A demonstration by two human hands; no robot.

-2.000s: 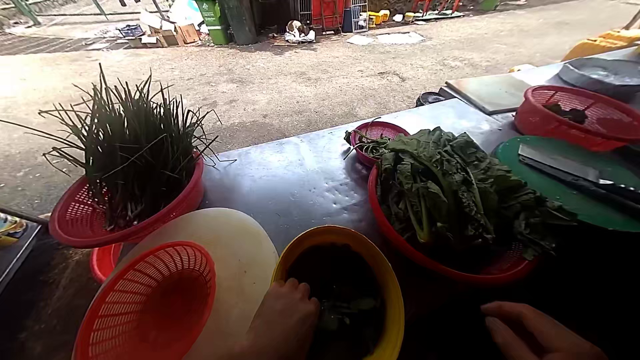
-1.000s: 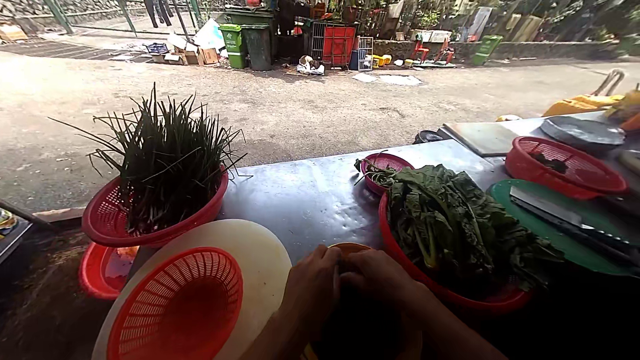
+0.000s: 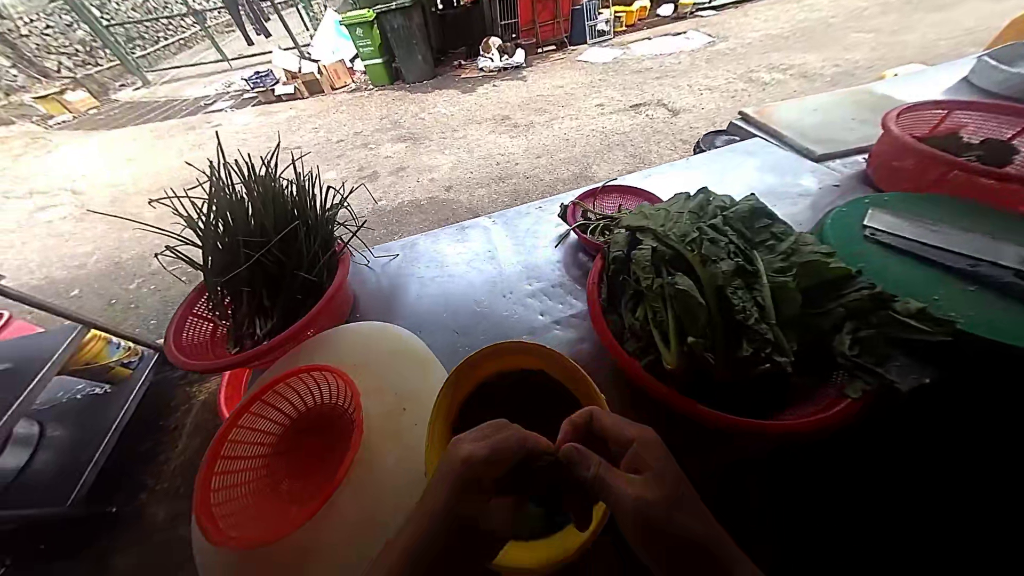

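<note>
A yellow bucket [image 3: 460,384] with a dark inside stands at the table's near edge. Over it my left hand [image 3: 492,472] and my right hand [image 3: 620,468] meet at the fingertips, pinching something small and dark that I cannot identify. To the right, large leafy greens [image 3: 720,272] fill a red plastic basket [image 3: 640,380]. On the left, an orange-red plastic colander [image 3: 280,456] lies on a round pale cutting board [image 3: 392,384]. Behind it, a bunch of thin green stalks [image 3: 256,248] stands upright in a red basket [image 3: 324,312].
A metal table [image 3: 480,272] carries everything. At the right, a cleaver [image 3: 944,236] lies on a round green board [image 3: 864,216], near a red basket [image 3: 900,164] with dark contents. A small red basket [image 3: 612,196] touches the greens. Green bins [image 3: 368,48] stand across the paved ground.
Two seconds ago my hands were apart, the left at the bucket and the right beside it; now they are together over it. Since one second ago, more of the bucket shows.
</note>
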